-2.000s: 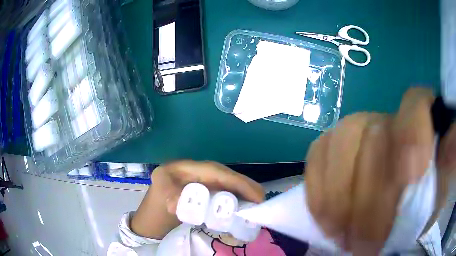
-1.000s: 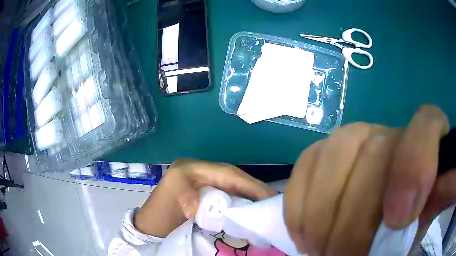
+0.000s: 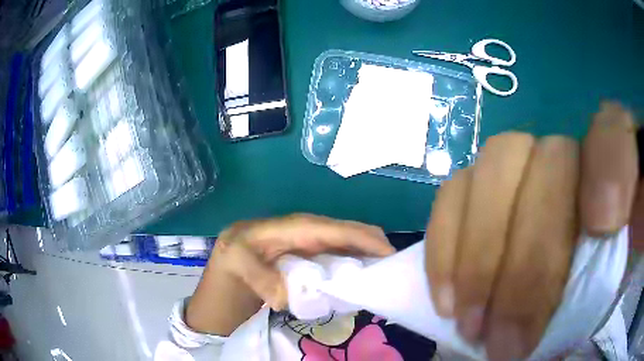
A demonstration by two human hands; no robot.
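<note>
My left hand (image 3: pixel 282 247) is closed around white plastic housings (image 3: pixel 305 290) at the lower middle, above my lap. The end face of one housing faces me and shows small marks. Another housing shows partly beside it, behind the bag. My right hand (image 3: pixel 519 240) is wrapped around a piping bag (image 3: pixel 395 282) at the right. The bag's fine tip points left and lies at or just in front of the nearest housing's end face; contact is hard to tell. The bag's upper part is hidden by my fist.
Clear blister trays (image 3: pixel 166 162) with white parts are stacked at left. A smartphone (image 3: pixel 252 70), a clear plastic box (image 3: pixel 321 106) with white paper (image 3: pixel 388 116), scissors (image 3: pixel 487 67) and a round tub (image 3: pixel 381 8) lie on the green bench. Blue trays (image 3: pixel 152 248) show below its edge.
Two seconds ago the bag tip was at a middle housing, with two end faces clearly visible. Now it is at the leftmost visible housing. My left hand has turned the housings slightly.
</note>
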